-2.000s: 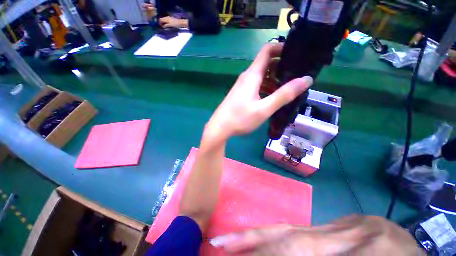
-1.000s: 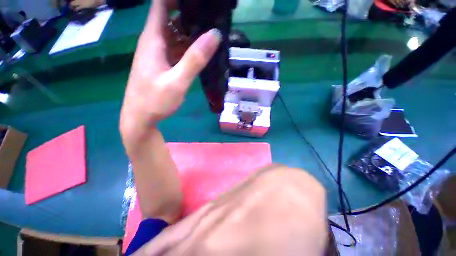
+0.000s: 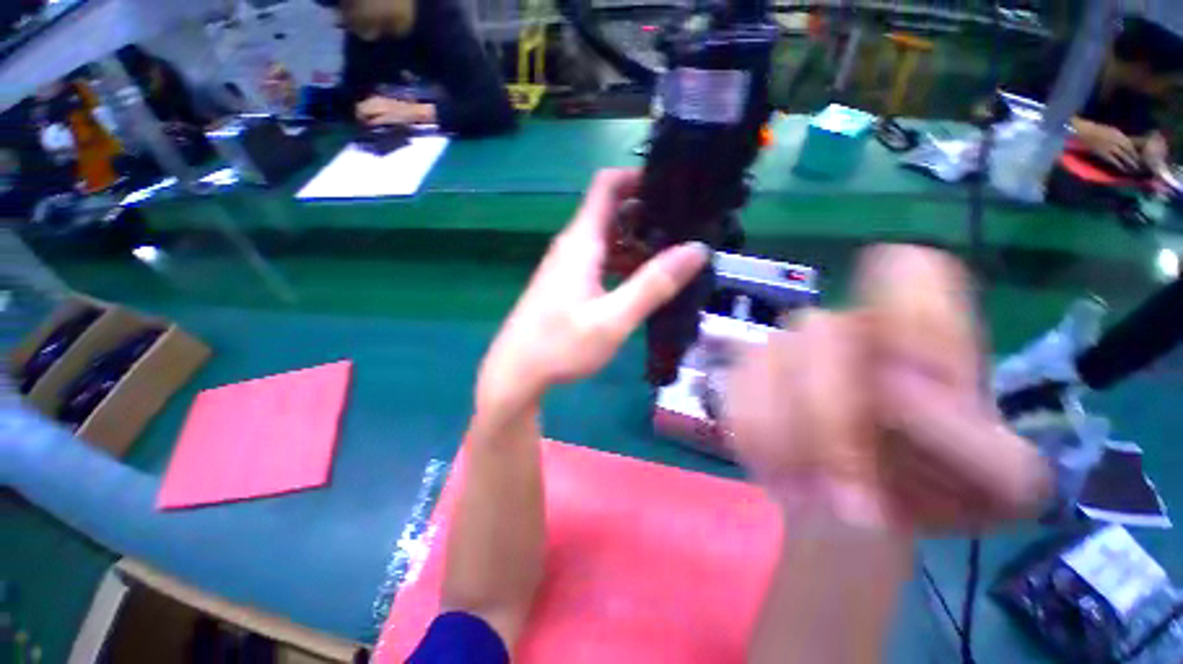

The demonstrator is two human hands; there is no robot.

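My left hand (image 3: 558,318) is around the lower part of a large black electric screwdriver (image 3: 701,162) with a white label, thumb in front and fingers behind it. The screwdriver points down. My right hand (image 3: 882,402) is raised at the right, strongly blurred, its fingers bent; whether it holds anything cannot be told. It partly covers the white-grey screw feeder (image 3: 765,275) behind it. A pink foam pad (image 3: 636,558) lies below, between my forearms.
A second pink pad (image 3: 257,435) lies left, near a carton of black parts (image 3: 143,389). Another open carton (image 3: 117,623) is at bottom left. Bagged dark parts (image 3: 1090,590) and a black cable (image 3: 976,545) are at right. Two people work across the bench.
The view has shifted back left and up. My right hand has risen from the bottom, over the pad, to in front of the feeder. My left hand stays on the screwdriver.
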